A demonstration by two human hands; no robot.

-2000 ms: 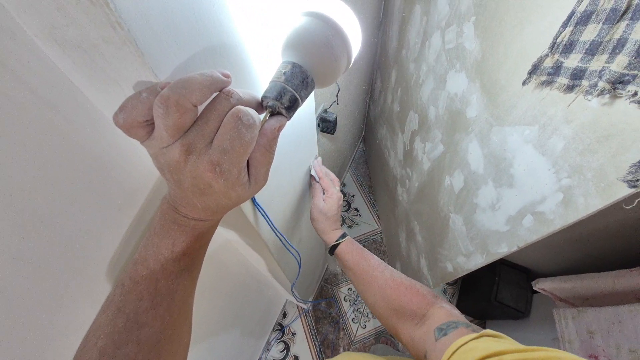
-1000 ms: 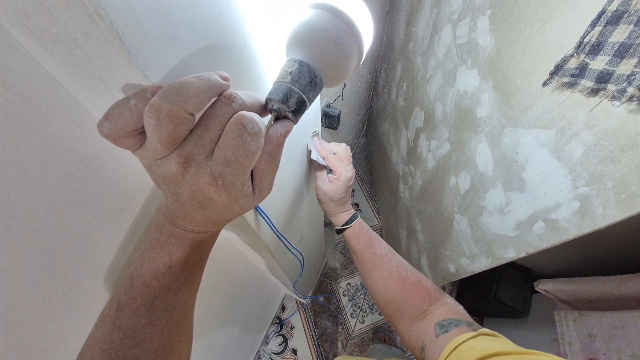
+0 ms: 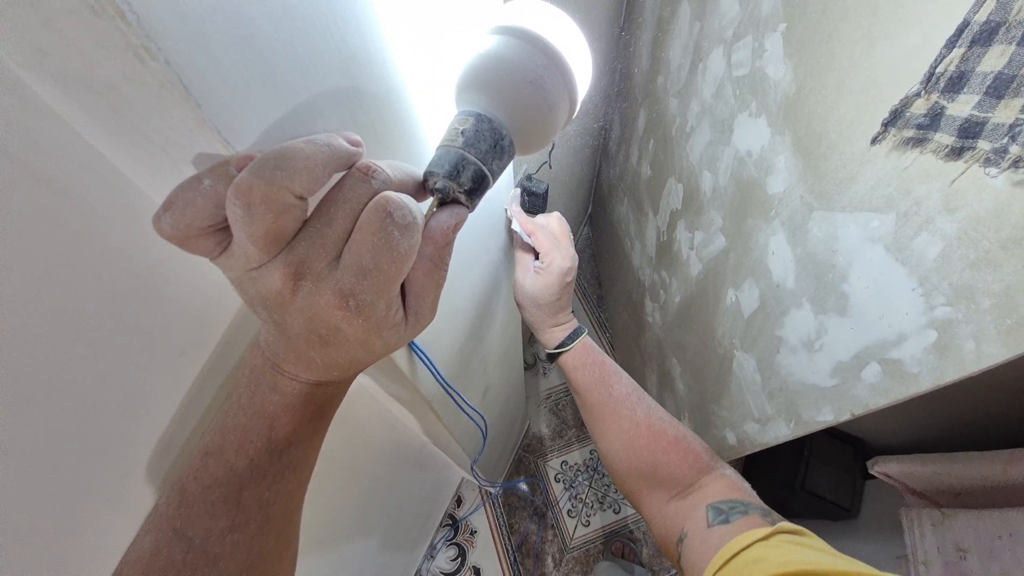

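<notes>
My left hand (image 3: 320, 248), dusty, grips the base of a black lamp holder (image 3: 470, 158) between thumb and fingers. A lit light bulb (image 3: 524, 84) sits in the holder and glares against the white wall. Blue wires (image 3: 456, 400) hang below this hand and run down to the floor. Farther off, my right hand (image 3: 546, 268), with a dark band at the wrist, pinches a small white folded piece (image 3: 518, 226), perhaps sandpaper, against the edge of the white wall (image 3: 488, 320). Its exact material cannot be told.
A patched grey wall panel (image 3: 840, 280) stands on the right, with a checkered cloth (image 3: 964, 92) at its top. A black box-like object (image 3: 534, 194) is behind my right hand. Below are patterned floor tiles (image 3: 588, 488), a black container (image 3: 808, 472) and a pink surface (image 3: 952, 480).
My right hand has moved up along the wall edge since two seconds ago, still holding the white piece. My left hand keeps its grip on the lamp holder.
</notes>
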